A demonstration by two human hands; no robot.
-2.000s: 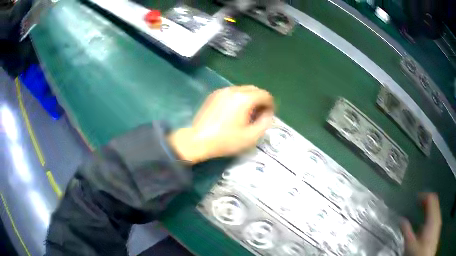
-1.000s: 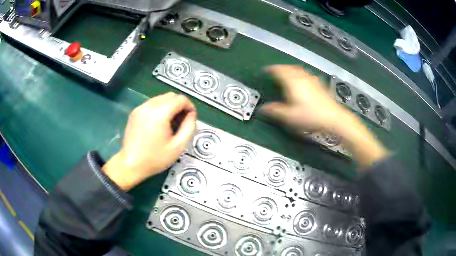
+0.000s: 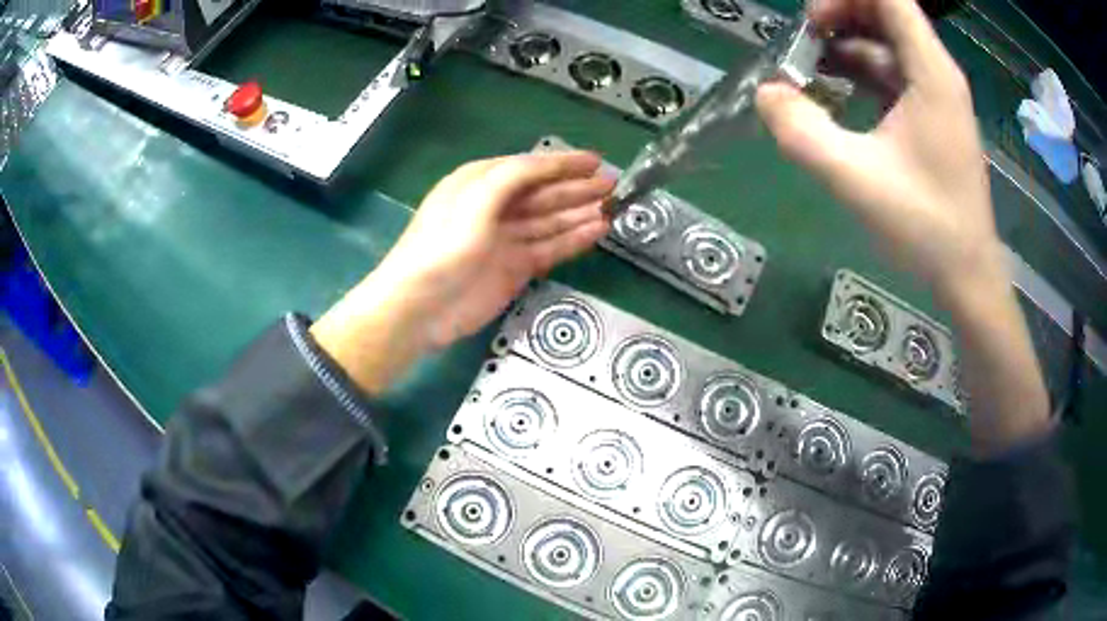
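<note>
My right hand grips the upper end of a raised metal fixture, seen nearly edge-on and blurred. My left hand has its fingertips at the fixture's lower end; its thumb is hidden. Beneath, a fixture with round ringed recesses lies on the green surface, its left part partly hidden by my left hand and the raised fixture. Nearer me, several fixtures lie edge to edge in rows, with my right sleeve over their right end.
A white machine frame with a red button stands at upper left. A fixture lies by the pale strip, another at right. A white-and-blue cloth lies at far right. A blue object is below left.
The raised fixture is now in my right hand, which has moved up and right. My left hand has moved up and right to its lower end, fingers straighter. The view has shifted.
</note>
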